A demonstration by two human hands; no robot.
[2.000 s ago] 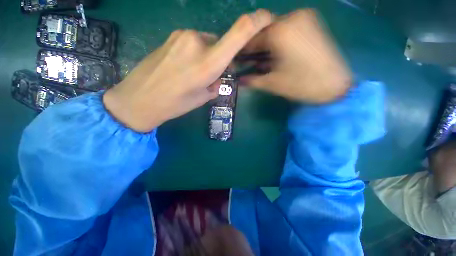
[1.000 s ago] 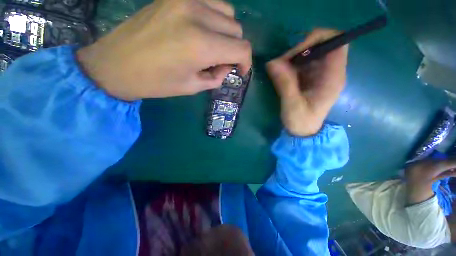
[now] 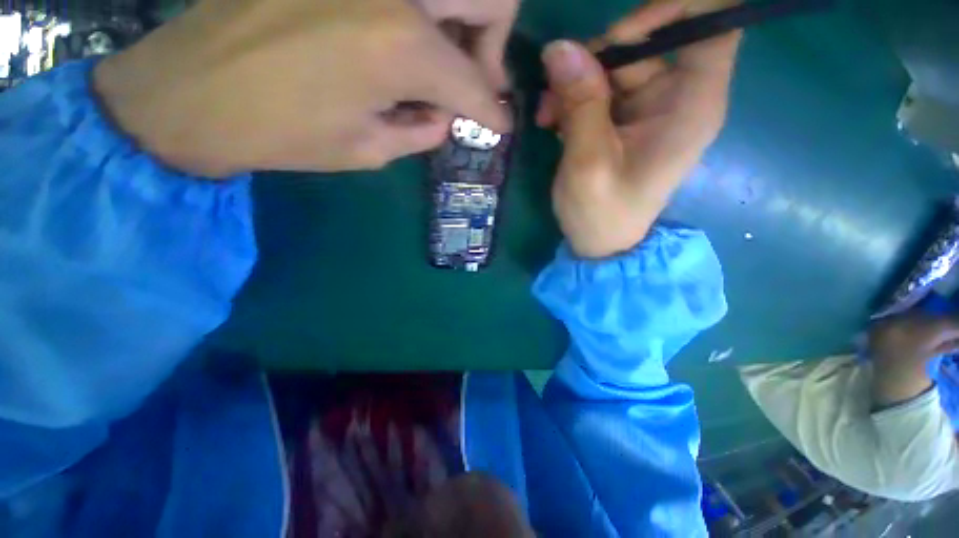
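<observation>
A narrow black phone housing (image 3: 468, 200) lies open side up on the green mat, with a silver-blue board in its near half and a round silver-white disc in its far half. My left hand (image 3: 305, 84) bends over its far end, fingertips and thumb touching it and hiding that end. My right hand (image 3: 641, 126) is just right of the housing and holds dark tweezers (image 3: 715, 29) like a pen. The tweezers' rear end points to the upper right; their tip is hidden or too dark to make out near my fingertips.
Dark open phone units with shining boards (image 3: 32, 32) lie at the upper left, partly cut off. A pale metal bracket (image 3: 931, 116) stands at the upper right. A shiny silvery bundle (image 3: 925, 263) lies at the right, beside another person's arm in a pale sleeve (image 3: 841, 415).
The camera view has shifted a little. My right hand with the tweezers has come nearer to the housing's far end. My left hand stays on that end. Less of the grouped units shows.
</observation>
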